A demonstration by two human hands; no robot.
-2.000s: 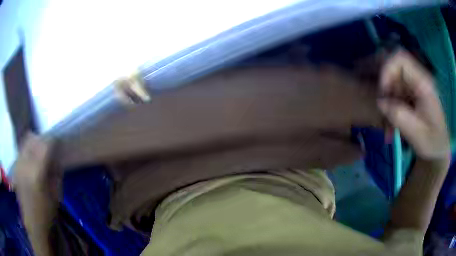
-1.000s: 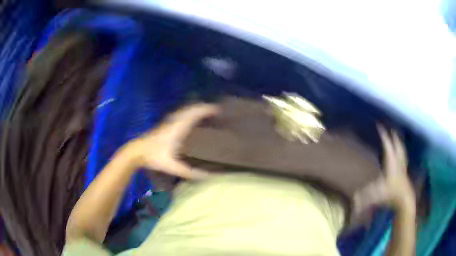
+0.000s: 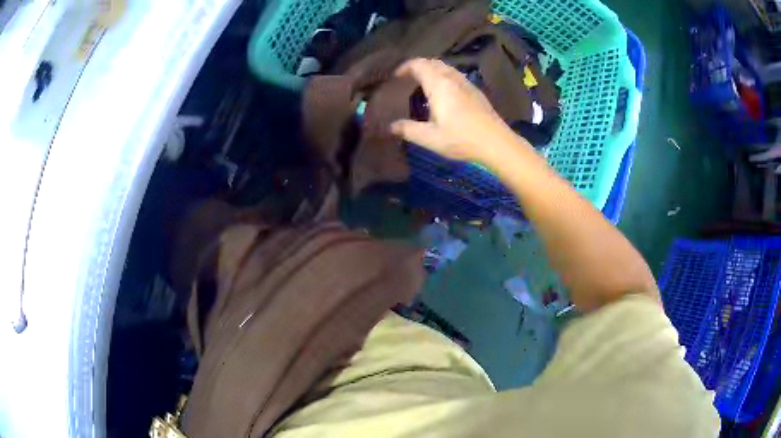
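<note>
My right hand (image 3: 450, 115) is over the near edge of the green basket, fingers and thumb apart, beside dark-brown cloth (image 3: 330, 107) that hangs over the basket's edge. I see no clear grip on it. My left hand is out of the picture. A folded stack of brown cut pieces (image 3: 291, 316) lies across my lap. A gold-coloured cluster (image 3: 167, 425) shows at its lower left, cut off by the picture's bottom edge.
The green perforated basket (image 3: 591, 103) holds brown cloth and dark scraps, with blue plastic around its outside. The white table (image 3: 51, 171) curves along the left, with a small black heap (image 3: 41, 79). Blue crates (image 3: 719, 299) stand at right. Scraps litter the green floor.
The view has swung right to the basket. My right hand has moved from the lap bundle to the basket. My left hand has left the picture.
</note>
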